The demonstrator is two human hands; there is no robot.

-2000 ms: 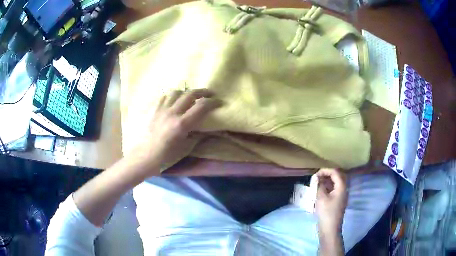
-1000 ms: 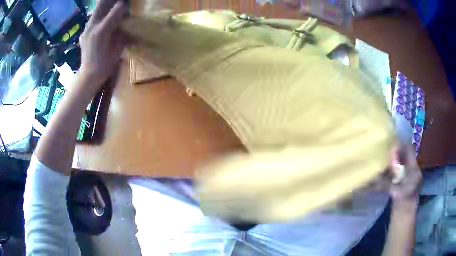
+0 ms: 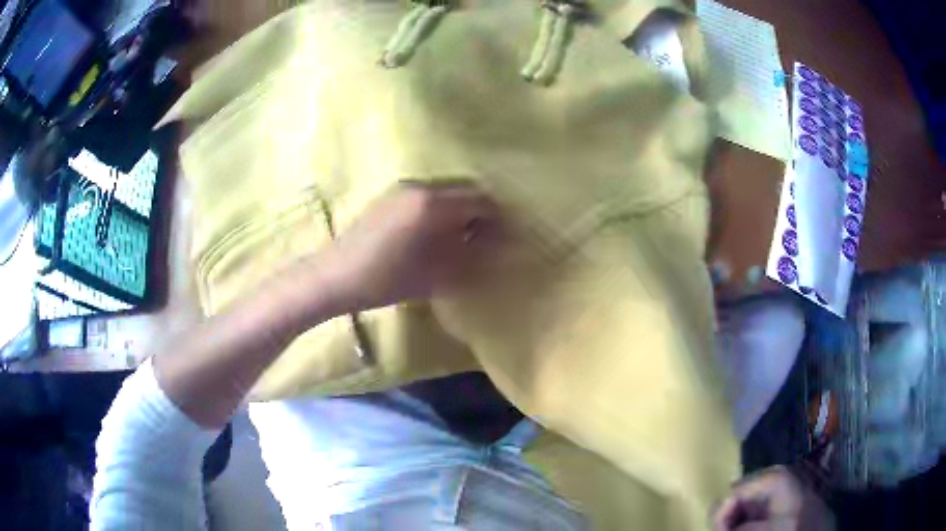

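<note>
The mustard-yellow jacket lies spread over the table, its toggle loops at the far side and a pale neck label inside the collar at the far right. One sleeve hangs over the table's front edge onto my lap. My left hand is blurred and lies on the middle of the jacket with its fingers bent; its grip is unclear. My right hand is at the bottom right, cut off by the edge, with its fingers curled at the hanging sleeve's end.
A sheet of purple round stickers lies on the table at the right. A pale gridded sheet lies beside the collar. A green-gridded black box stands at the left. Dark devices are at the far left.
The jacket, lifted and swung in the earlier view, is spread on the table again. My left hand has moved from the far left to the middle; my right hand has moved down.
</note>
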